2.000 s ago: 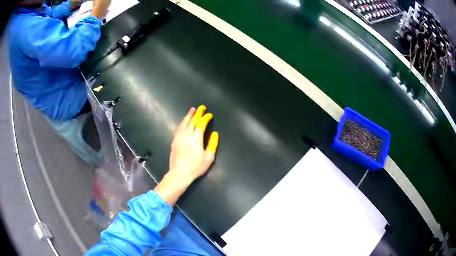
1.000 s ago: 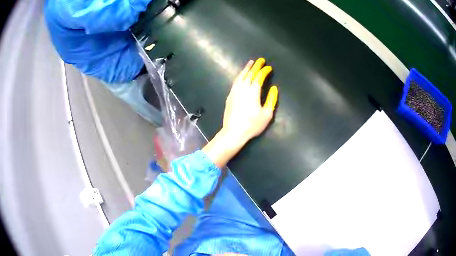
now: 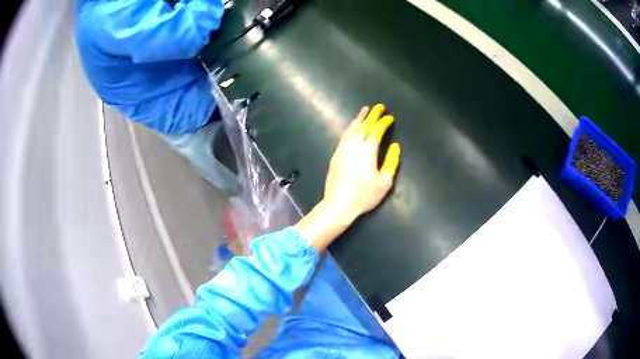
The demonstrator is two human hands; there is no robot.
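Note:
My left hand (image 3: 358,168) lies palm down on the dark green bench (image 3: 428,140), left of the work mat. It holds nothing and its fingers are a little apart. Yellow finger cots (image 3: 380,126) cover the thumb and some fingers. The white work mat (image 3: 505,280) lies flat with black clips (image 3: 381,308) at its corners. The blue screw bin (image 3: 598,168), filled with tiny dark screws, stands beyond the mat's far corner. My right hand is not in view.
A person in a blue smock (image 3: 147,63) is at the upper left. A clear plastic bag (image 3: 263,200) hangs at the bench edge beside my left forearm. A dark electric screwdriver (image 3: 263,19) lies near the top. A pale rail (image 3: 505,59) borders the green conveyor belt (image 3: 554,49).
The camera view has shifted, moving the bench and mat in the picture. My left hand stays flat on the bench. A blue sleeve seen at the bottom edge one second ago is gone.

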